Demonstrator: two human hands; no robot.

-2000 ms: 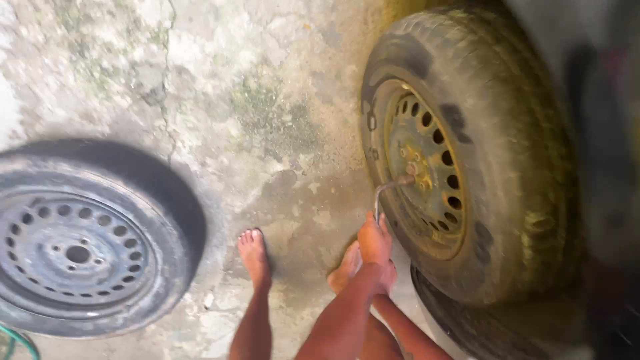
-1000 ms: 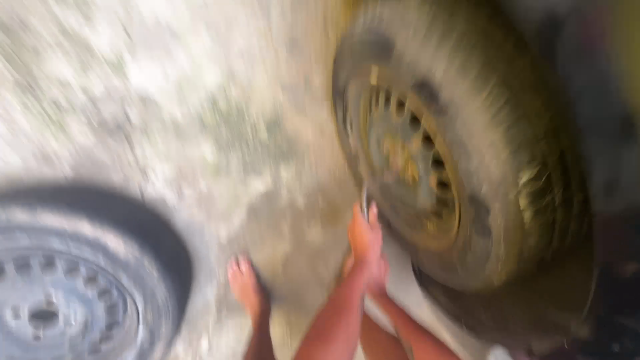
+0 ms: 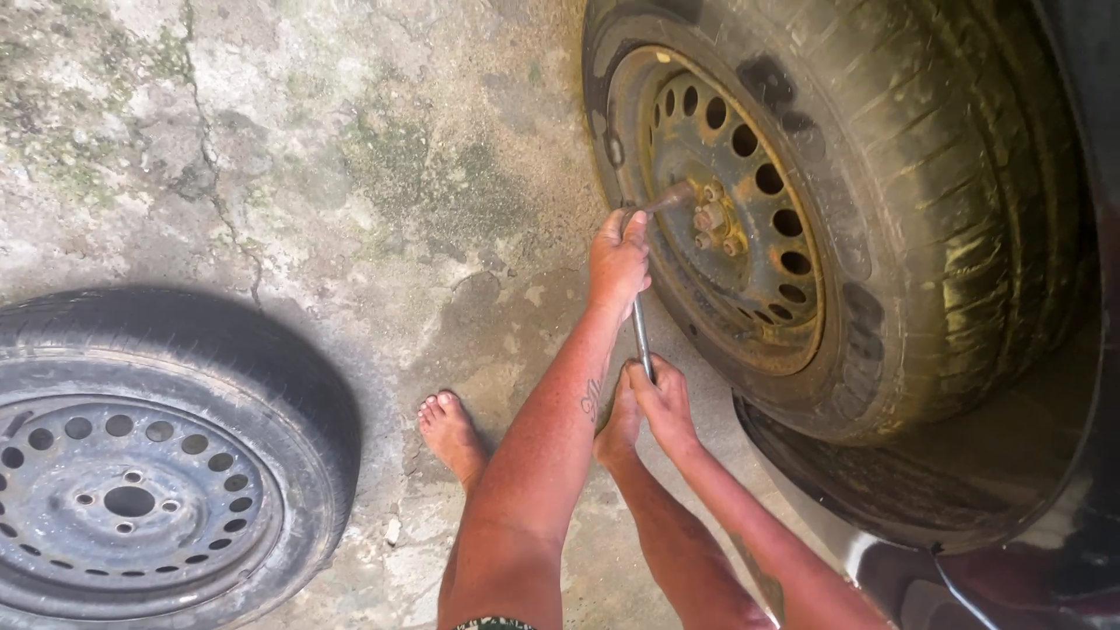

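Note:
A car wheel [image 3: 744, 219] with a rusty steel rim and worn tyre stands at the right, in the wheel arch. An L-shaped lug wrench [image 3: 641, 332] has its socket end on one of the wheel's lug nuts, left of the hub. My left hand [image 3: 619, 262] grips the wrench near its bend. Lower down, my right hand [image 3: 661, 398] is closed round the end of the handle, close to my bare foot. More lug nuts [image 3: 730, 248] show around the hub centre.
A second wheel [image 3: 175, 437] with a grey steel rim lies flat on the cracked concrete floor [image 3: 420, 157] at the lower left. My other bare foot [image 3: 451, 429] is between the wheels. Dark car bodywork [image 3: 1032, 560] borders the lower right.
My hands are now apart along the wrench, one near the bend and one at the handle's end; before, they were close together. The view has shifted.

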